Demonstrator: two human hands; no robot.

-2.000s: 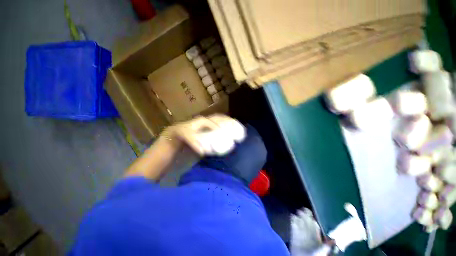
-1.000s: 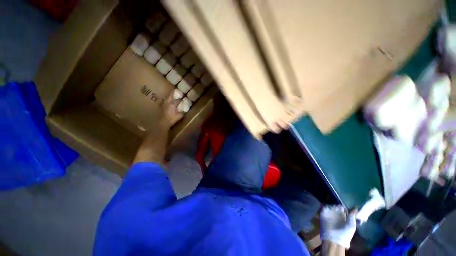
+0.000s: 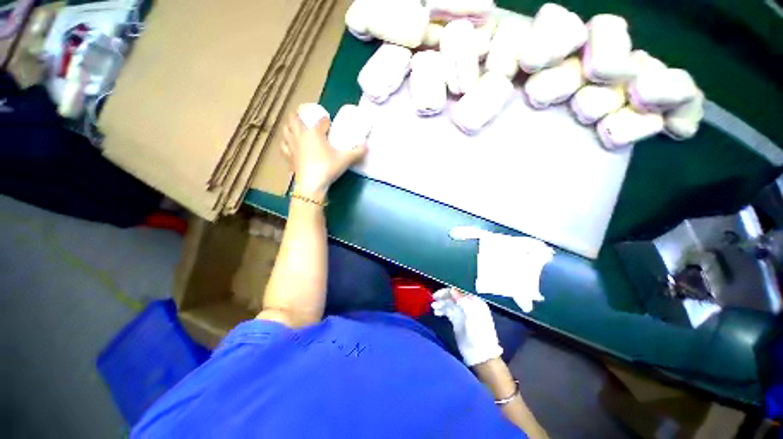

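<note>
My left hand (image 3: 313, 159), bare, is at the left end of the white sheet (image 3: 515, 176) beside the cardboard stack. Its fingers are around a small white housing (image 3: 312, 114), and a second housing (image 3: 350, 129) lies between thumb and fingers. Several more cream and pink housings (image 3: 483, 101) lie in a heap along the back of the sheet. My right hand (image 3: 470, 326), in a white glove, is at the bench's front edge, fingers curled; no object shows in it. The ragged white cloth (image 3: 511, 266) lies on the bench just beyond it.
A stack of brown cardboard sheets (image 3: 202, 77) lies at the left. Below it on the floor stand an open carton (image 3: 202, 279) and a blue crate (image 3: 146, 360). The silver feeder (image 3: 695, 266) is at the right. A red stool (image 3: 412, 297) shows under the bench.
The view has swung from the carton to the bench. My left hand has left the carton and is at housings on the bench. My right hand is still near the bench edge.
</note>
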